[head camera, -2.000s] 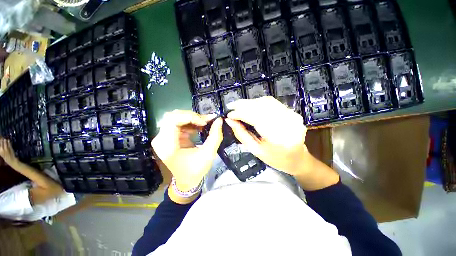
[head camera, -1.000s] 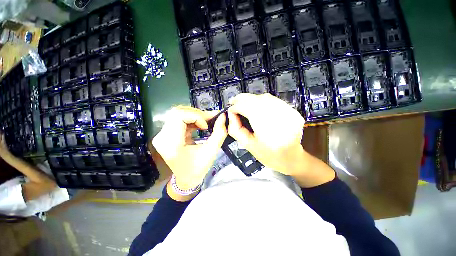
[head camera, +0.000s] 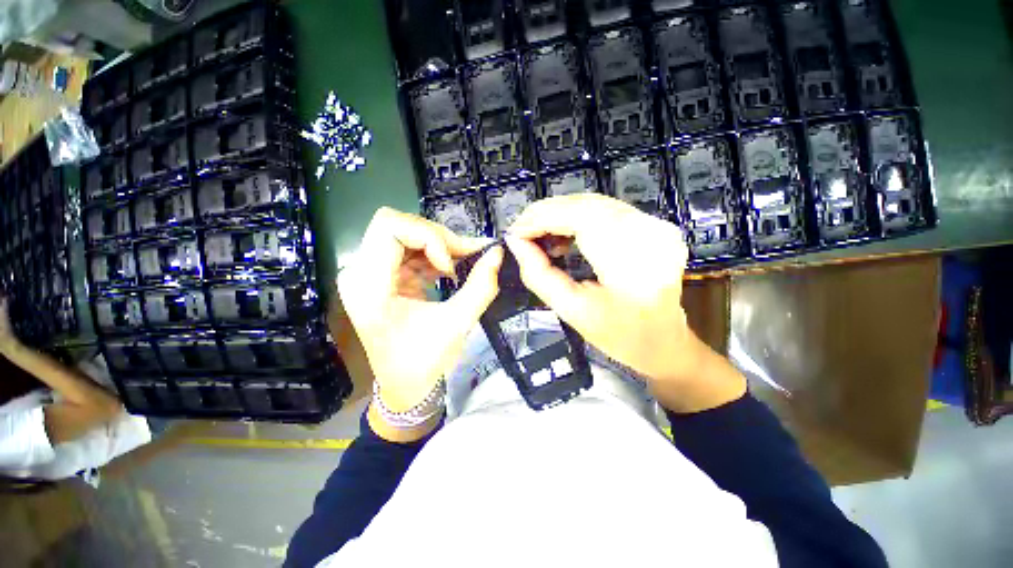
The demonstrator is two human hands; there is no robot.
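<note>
A black oblong plastic housing (head camera: pixel 539 361) with window openings hangs tilted below my two hands, its lower end near my white top. My left hand (head camera: pixel 405 305) pinches its upper end between thumb and index finger. My right hand (head camera: pixel 611 283) pinches the same end from the other side, fingertips almost touching the left ones. The fingers hide that end, and I cannot tell whether a small insert is between them. A pile of small silvery-white and dark inserts (head camera: pixel 338 135) lies on the green bench top.
A black blister tray (head camera: pixel 686 142) holding housings lies ahead and right. A neighbouring tray stack (head camera: pixel 206 211) is at left, with a clear plastic bag (head camera: pixel 71 138) beyond it. A co-worker's arm (head camera: pixel 50 372) shows at far left. A cardboard box (head camera: pixel 833 366) stands below the bench edge.
The housing has turned in my fingers, so its window face now shows more fully than one second ago. Both hands stay together at its upper end, with the fingers slightly shifted.
</note>
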